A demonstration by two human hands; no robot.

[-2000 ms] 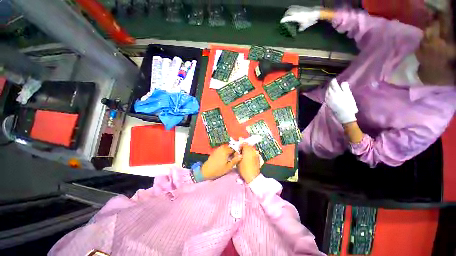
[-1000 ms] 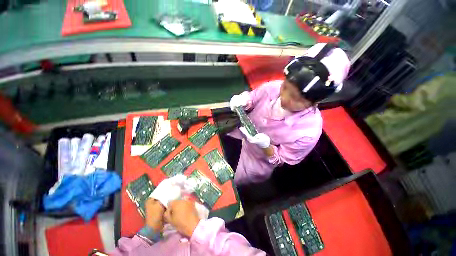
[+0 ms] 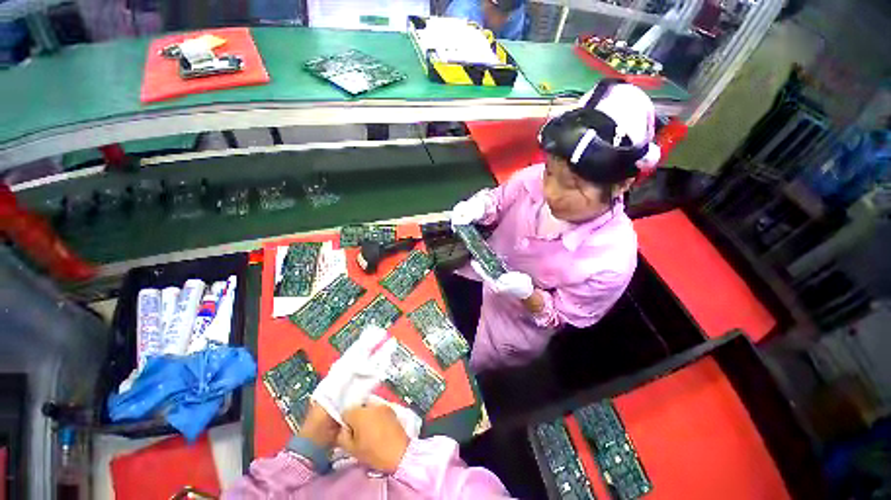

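Note:
My left hand (image 3: 354,373) wears a white glove, fingers extended and slightly apart, over the lower middle of the red mat (image 3: 278,337). My bare right hand (image 3: 376,436) is closed at the left wrist and grips the glove's cuff. More white glove fabric (image 3: 405,418) shows beside the right hand; whether it is a second glove is unclear. Several green circuit boards lie on the mat, one (image 3: 296,269) on white paper, one (image 3: 415,379) partly behind my left hand. A dark tool (image 3: 376,254) lies at the mat's top.
A black tray (image 3: 122,342) at left holds white tubes and crumpled blue cloth (image 3: 186,386). A gloved person (image 3: 567,264) holds a board (image 3: 481,251). A red-lined black tray (image 3: 684,420) at lower right holds two boards. A dark green conveyor (image 3: 371,186) and green shelf (image 3: 283,83) run behind.
The view has swung up and to the right. The white glove, earlier bunched at my hands, now covers my left hand. The other person has brought both hands together on a board.

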